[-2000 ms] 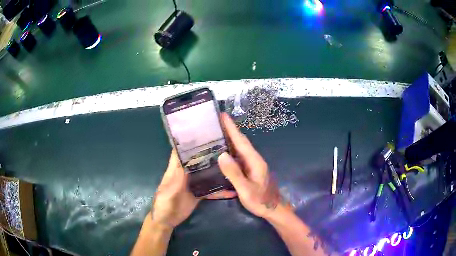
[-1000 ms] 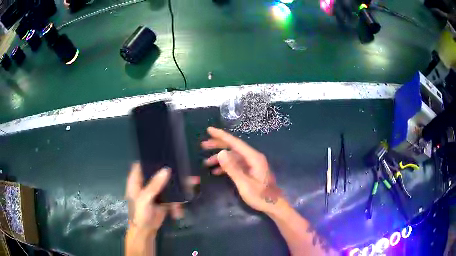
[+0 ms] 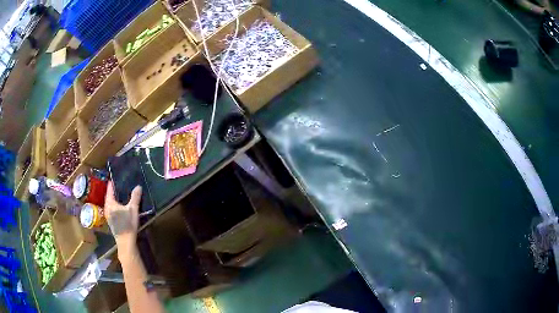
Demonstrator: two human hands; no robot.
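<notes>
My left hand [image 3: 124, 214] reaches out to the left and grips the near end of the dark smartphone [image 3: 126, 173], with the thumb on its top face. The phone lies at or just above a dark side table [image 3: 174, 191]; I cannot tell whether it rests on it. It is beside several jars and a pink-framed tray with orange contents [image 3: 183, 150]. My right hand is not in view.
Cardboard parts boxes [image 3: 273, 92] with white, red and green parts stand behind and left. A red-labelled jar [image 3: 92, 189] is beside my left hand. The green bench mat [image 3: 392, 171] runs along the right, with a black cylindrical housing [image 3: 501, 54] beyond its white strip.
The view has swung left to the side table and parts boxes. My left hand has carried the phone from over the mat to the side table. My right hand has left the picture.
</notes>
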